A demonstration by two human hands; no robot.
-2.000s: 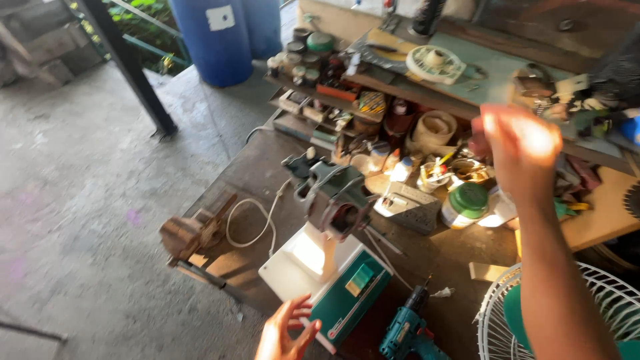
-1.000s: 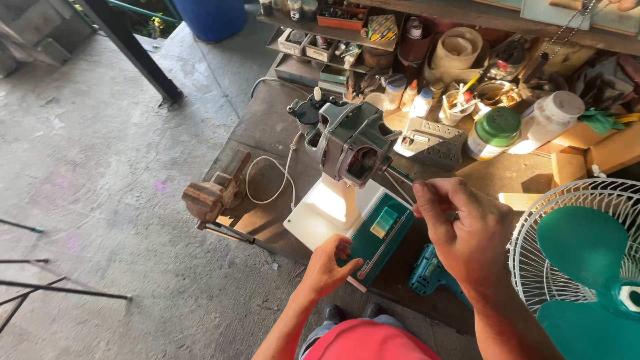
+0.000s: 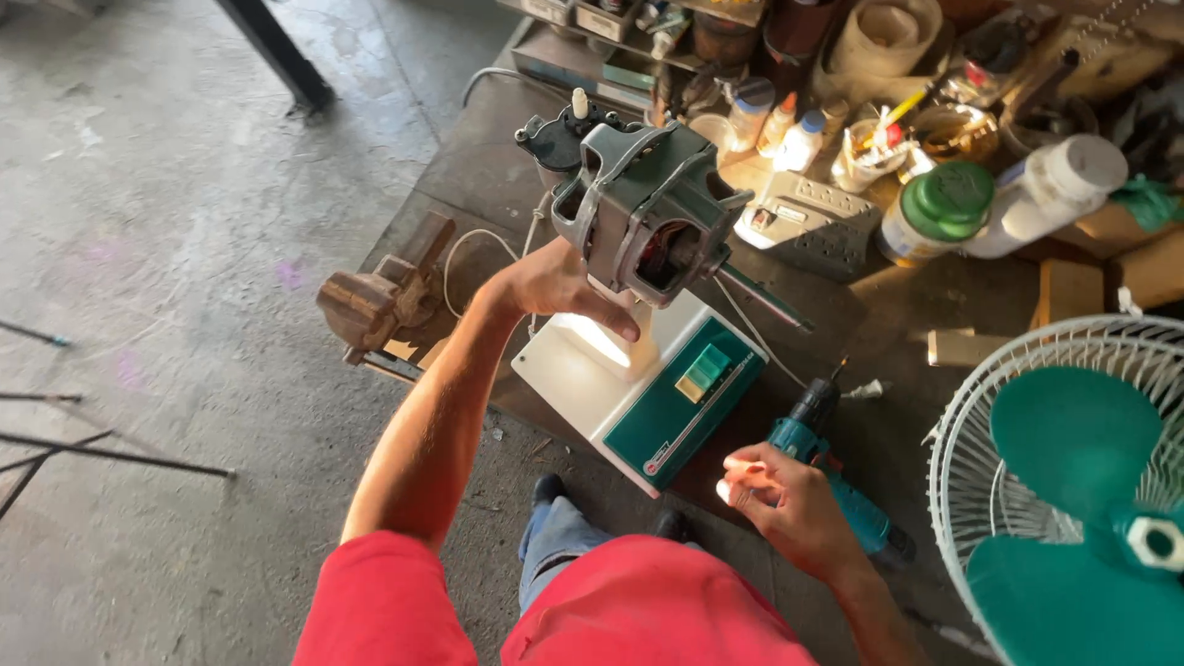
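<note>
A fan's electric motor [image 3: 647, 208] with a bare metal shaft tops the neck of a white and green fan base [image 3: 680, 407]. My left hand [image 3: 573, 287] is at the neck just under the motor, its thumb across the front; its other fingers are hidden behind. My right hand [image 3: 777, 495] is to the right of the base, fingers curled with the tips together; whether something small is between them cannot be told. Beside it lies a teal cordless drill [image 3: 846, 490]. A fan cage with teal blades [image 3: 1064, 453] is at the right.
A rusty bench vise [image 3: 379, 301] is at the bench's left edge. Behind the motor are a power strip [image 3: 814, 222], a green-lidded jar [image 3: 939, 208], a white bottle [image 3: 1054, 194] and several small bottles. A wood block [image 3: 962, 347] lies near the cage; a white cord loops beside the vise.
My left hand has moved up from the front edge of the base to the neck below the motor. My right hand has come down from near the shaft to beside the drill.
</note>
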